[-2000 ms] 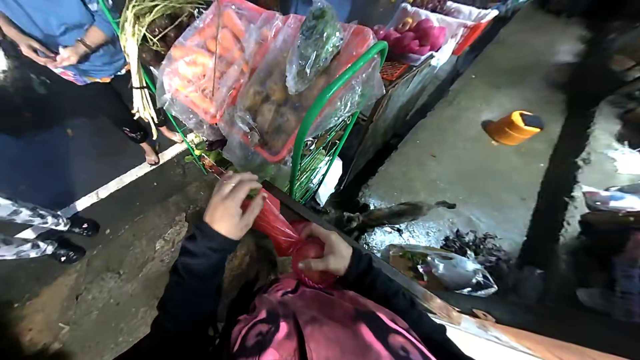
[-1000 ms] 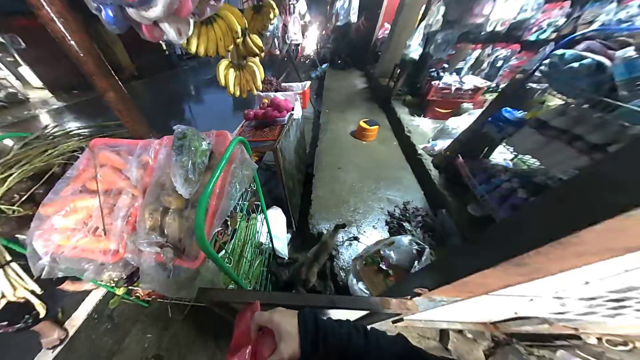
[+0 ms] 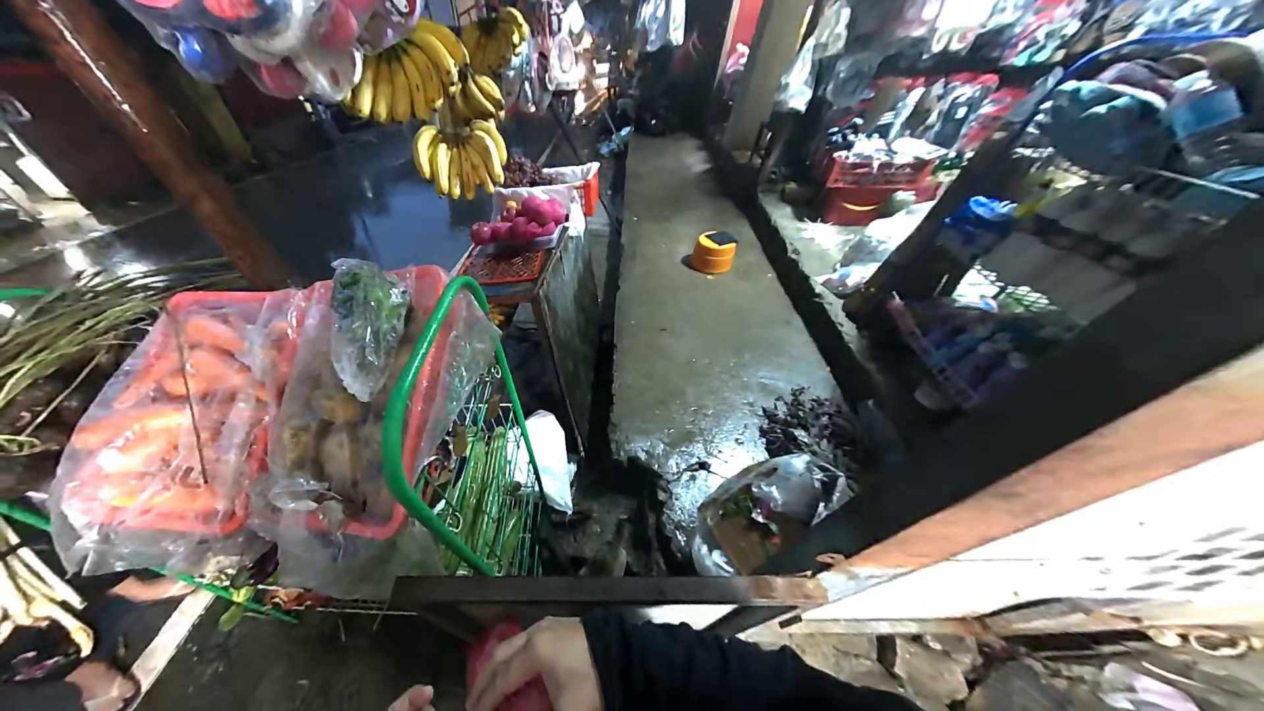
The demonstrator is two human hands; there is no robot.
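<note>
At the bottom edge my right hand [image 3: 553, 664], in a black sleeve, is closed around a bunched red plastic bag [image 3: 517, 686], just below a dark metal bar [image 3: 612, 591]. Only a fingertip or two of my left hand [image 3: 413, 699] show at the lower edge, left of the bag; whether it holds anything is hidden. Beyond the bar on the left, a red tray of carrots [image 3: 183, 395] and a tray of brown root vegetables [image 3: 336, 434] are wrapped in clear plastic. A green-framed wire basket [image 3: 484, 484] with long green vegetables stands beside them.
Bananas [image 3: 459, 158] hang above pink-red fruit [image 3: 523, 219] on a stand. An orange container [image 3: 713, 253] sits on the wet concrete walkway [image 3: 691, 346]. A clear bag of scraps [image 3: 760, 513] lies near the bar. A wooden-edged white panel [image 3: 1086, 543] is at the right.
The view has tilted up and shifted strongly. Two seconds ago both my hands were on the red bag; now the right hand grips it and the left is almost out of view.
</note>
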